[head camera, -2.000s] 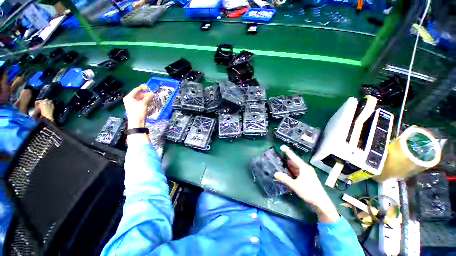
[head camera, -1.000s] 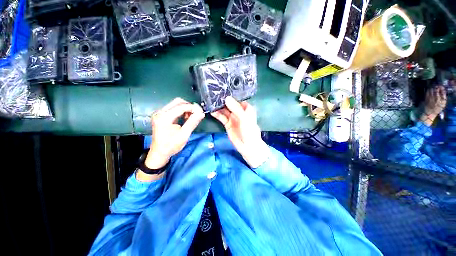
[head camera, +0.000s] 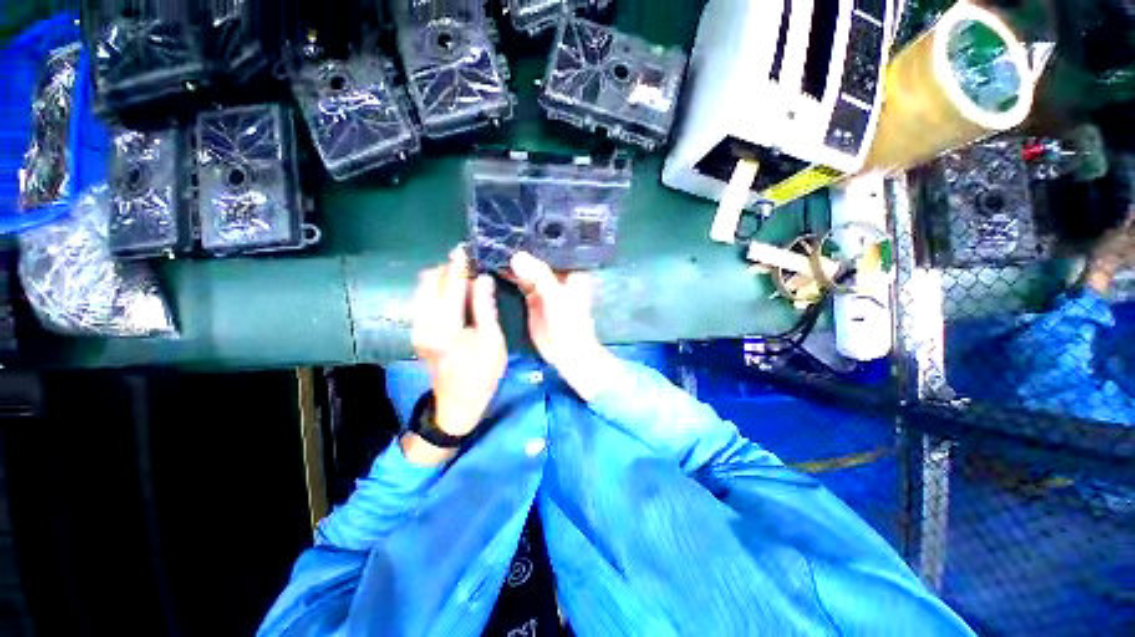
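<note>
A dark trail camera unit (head camera: 548, 212) with a round lens window lies flat on the green bench in front of me, its long side roughly level. My left hand (head camera: 458, 342) is at its near left corner, with fingertips against the edge; whether they pinch a small part is too blurred to tell. My right hand (head camera: 560, 311) holds the near edge by the middle, thumb and fingertips on the housing. The underside of the unit is hidden.
More units (head camera: 243, 178) lie behind and left. A blue parts bin (head camera: 85, 125) and clear plastic bag (head camera: 93, 280) are at far left. A white tape dispenser (head camera: 747, 93), yellowish roll (head camera: 952, 93) and cable clutter (head camera: 809, 268) stand right, beside wire mesh (head camera: 915, 311).
The unit, at first under my right hand alone, came between both hands. Since a second ago it has turned level, and my left hand has shifted slightly right with its fingers more upright.
</note>
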